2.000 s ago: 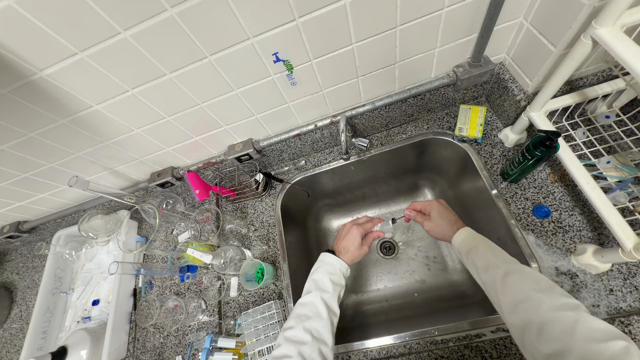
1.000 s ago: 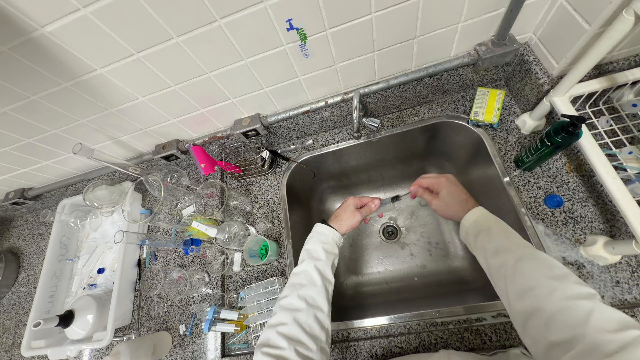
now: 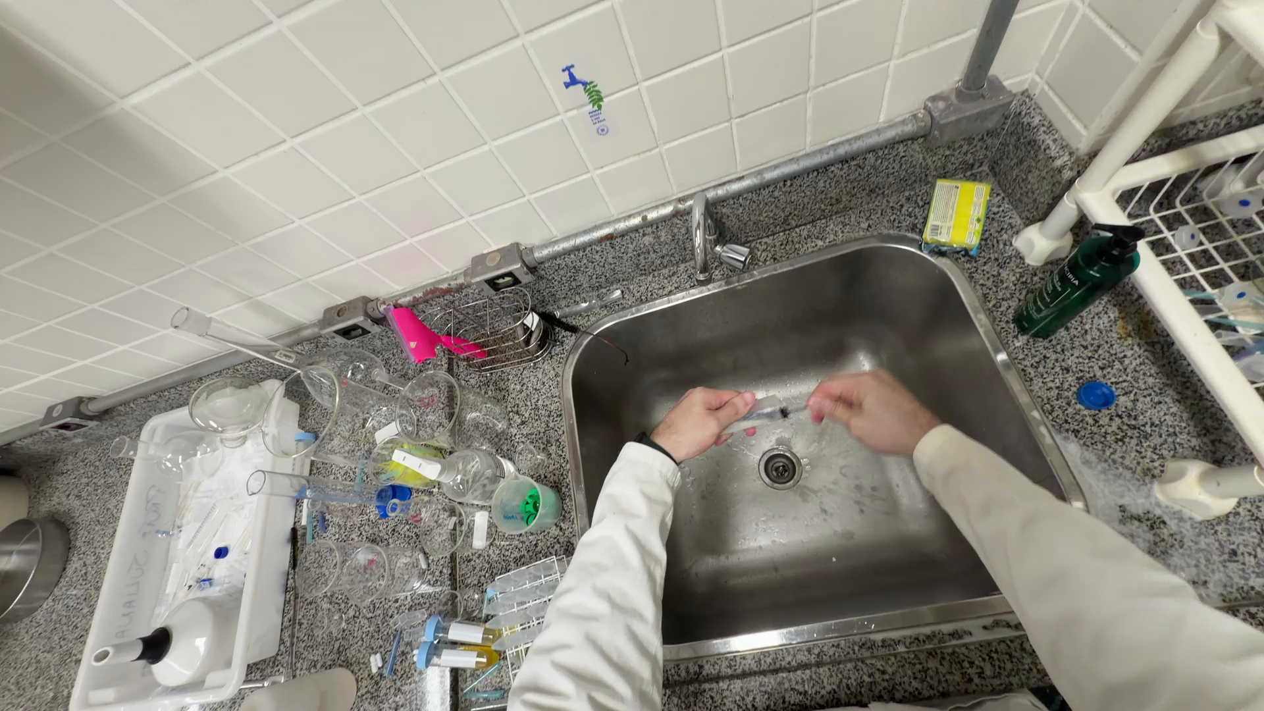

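Observation:
Over the stainless steel sink (image 3: 839,553), my left hand (image 3: 699,423) grips a small clear tube (image 3: 762,413), held sideways. My right hand (image 3: 874,410) pinches a thin brush whose dark bristles (image 3: 787,411) show at the tube's right end. Whether the bristles are inside or just at the mouth is hard to tell. Both hands are above and beside the drain (image 3: 780,468). Behind them stands a chrome faucet (image 3: 703,237). White sleeves cover both forearms.
Left of the sink lie glass flasks (image 3: 474,474), a green-filled plastic cup (image 3: 525,506), a wire test tube rack (image 3: 523,602) and a white tray (image 3: 262,592). A wire basket (image 3: 494,331) sits behind. At right are a green pump bottle (image 3: 1076,281), a sponge pack (image 3: 956,215), a blue cap (image 3: 1096,396) and a white rack (image 3: 1185,346).
The hands stay over the sink with the tube and brush. The dark bristles, in the gap between the hands one second ago, now show closer against the tube.

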